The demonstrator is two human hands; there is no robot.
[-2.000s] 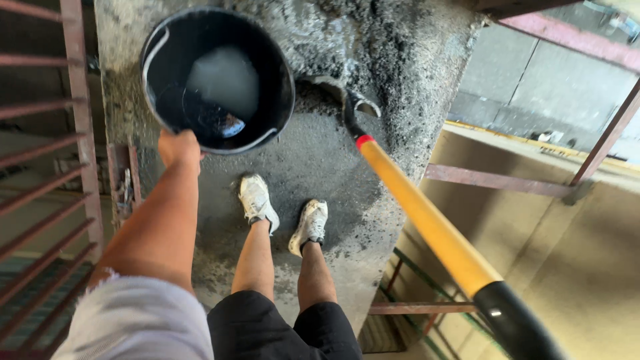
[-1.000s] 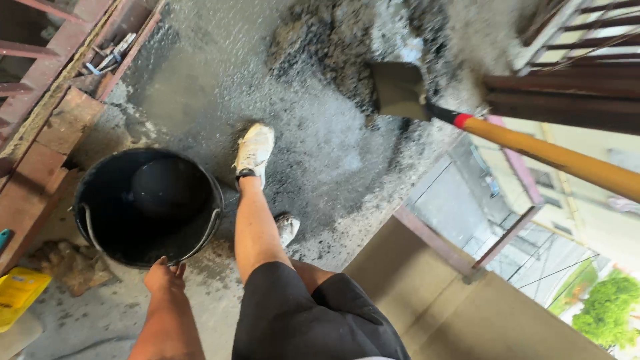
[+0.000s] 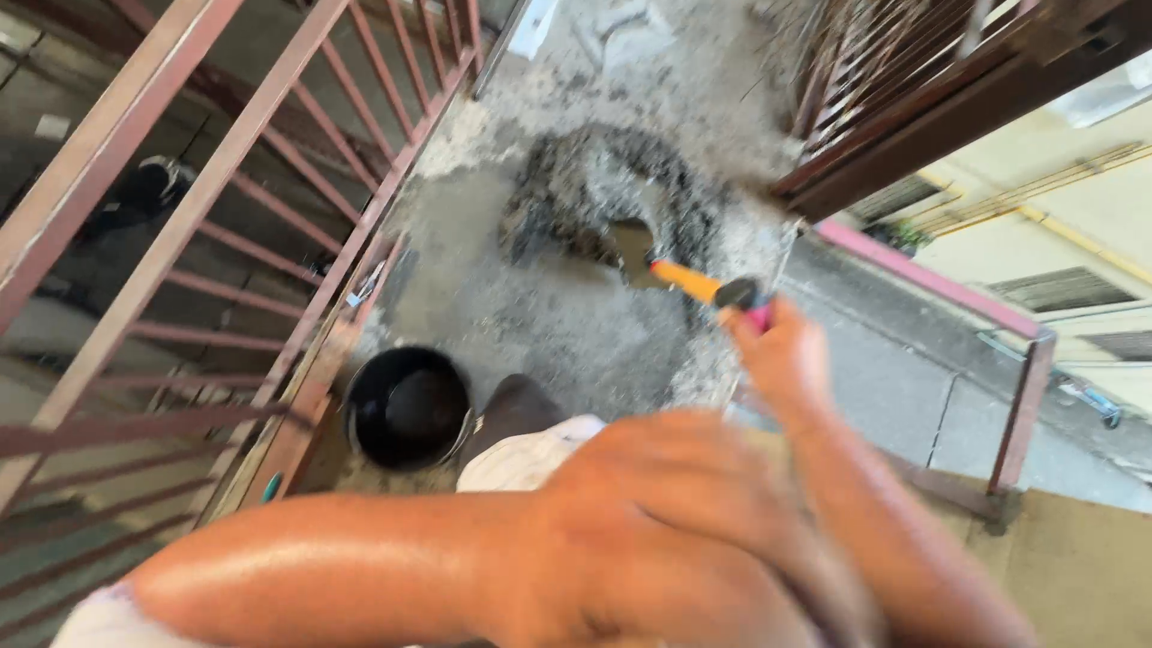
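Note:
A shovel with a yellow handle (image 3: 686,281) rests its metal blade (image 3: 633,252) at the near edge of a ring-shaped heap of wet grey mortar (image 3: 585,184). My right hand (image 3: 781,346) is closed around the black end of the shovel's handle, beside a small pink part. Large and blurred in the foreground, my left hand (image 3: 666,531) reaches across my body; its fingers are too blurred to show whether they hold anything. The black bucket (image 3: 409,408) stands upright on the floor at the left, apart from both hands, with its inside dark.
Reddish metal railings (image 3: 297,99) run along the left. A brown steel beam (image 3: 918,108) and railing stand at the upper right. Past the right floor edge, a pink metal frame (image 3: 927,279) borders a drop to a lower level. Small tools (image 3: 364,286) lie by the left railing.
My left hand has let go of the bucket, which now stands on the floor, and has come up close to the view. My right hand has come into view on the shovel. The view has turned.

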